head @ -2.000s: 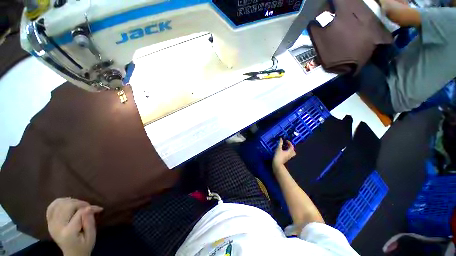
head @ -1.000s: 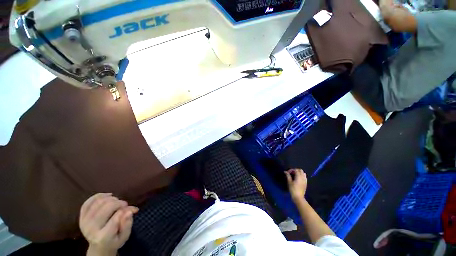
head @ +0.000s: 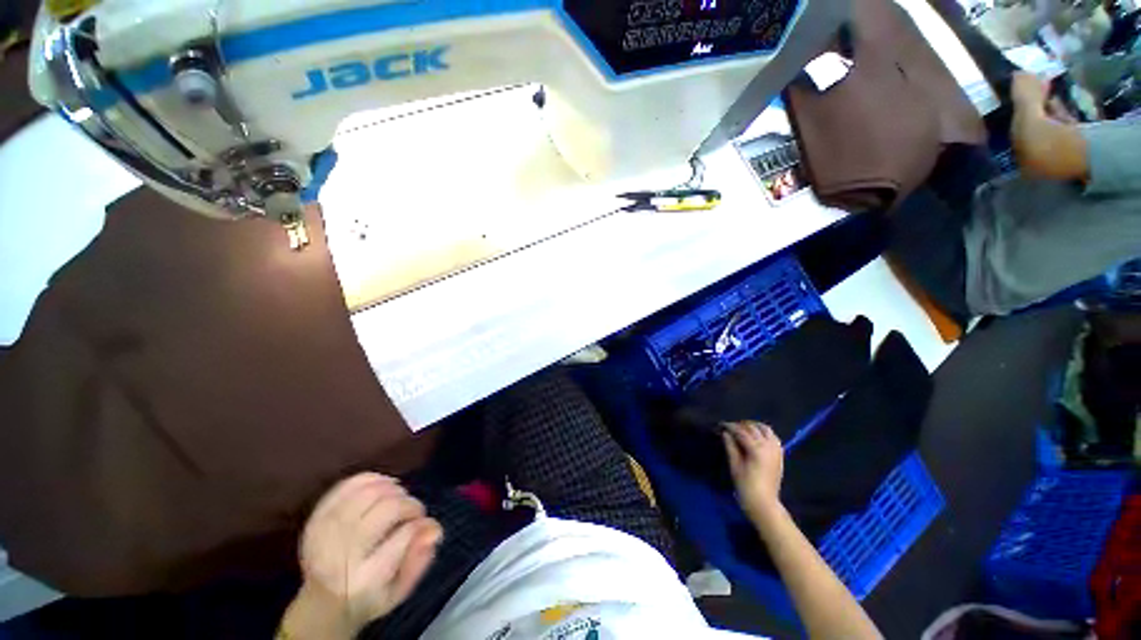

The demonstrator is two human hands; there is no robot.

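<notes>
A large brown cut panel (head: 213, 363) lies on the sewing table's left, its edge under the presser foot (head: 297, 234) of the white JACK sewing machine (head: 501, 50). My left hand (head: 363, 550) is above my lap at the panel's front edge, slightly blurred, with curled fingers and nothing visible in it. My right hand (head: 755, 465) is down at the crate beside the table, fingertips pinched on the edge of a black cut panel (head: 801, 375). The cloth by the fingertips is dark and blurred.
Yellow and black snips (head: 676, 200) lie right of the machine bed. A blue crate (head: 888, 525) stands below the table, another (head: 1057, 538) at the far right. Folded brown cloth (head: 876, 113) lies at the table's right end, near another person's arm (head: 1045, 138).
My left hand has moved right, from over the brown panel to over my lap. My right hand has come down from the crate's back wall to the black cloth and pinches its edge.
</notes>
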